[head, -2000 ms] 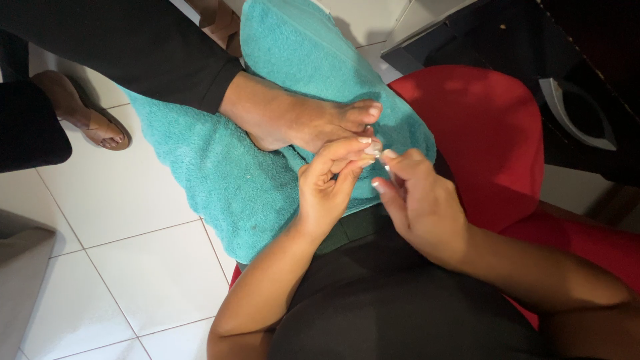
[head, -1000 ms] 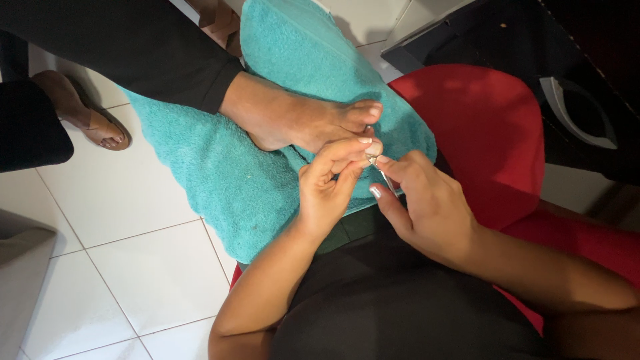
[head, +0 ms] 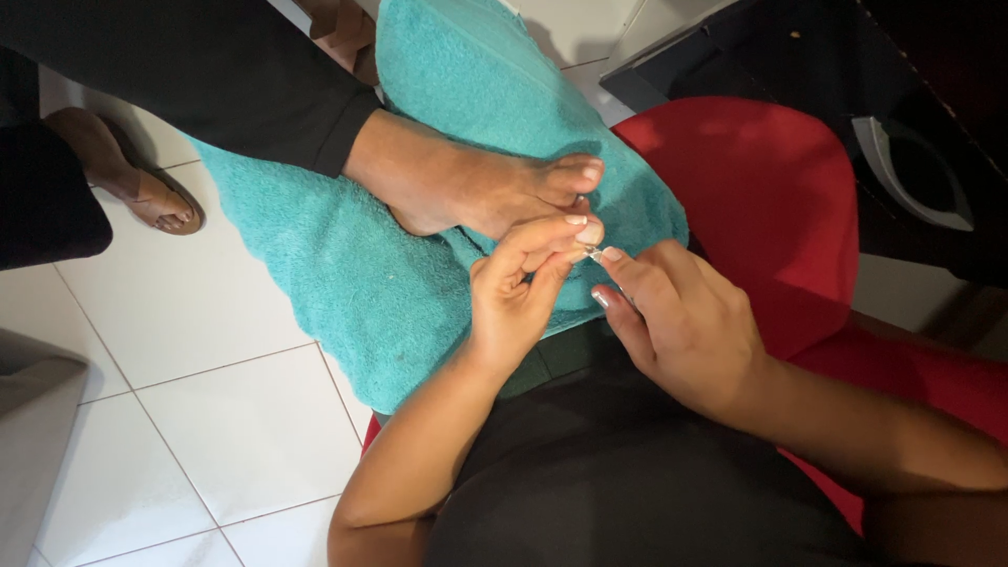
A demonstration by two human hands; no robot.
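Another person's bare foot (head: pixel 465 183) rests on a turquoise terry towel (head: pixel 362 276) spread over my lap. My left hand (head: pixel 524 276) pinches the big toe (head: pixel 589 231) of that foot between thumb and fingers. From the right, my right hand (head: pixel 681 315) grips a small metal nail tool (head: pixel 594 253), most likely a cuticle nipper, with its tip at the edge of the big toe's nail. My fingers cover most of the tool's handles. The other toes (head: pixel 579 173) lie just beyond my left fingertips.
A red chair (head: pixel 756 205) is beside and beneath me. At the upper right is dark furniture with a curved silver handle (head: pixel 906 177). The other person's sandalled foot (head: pixel 161 203) stands on the white tiled floor (head: pixel 244 425). A grey object (head: pixel 31 425) sits at the left edge.
My right hand and the tool have shifted slightly at the big toe, and the right fingers sit differently from two seconds ago. My left hand keeps its hold on the toe.
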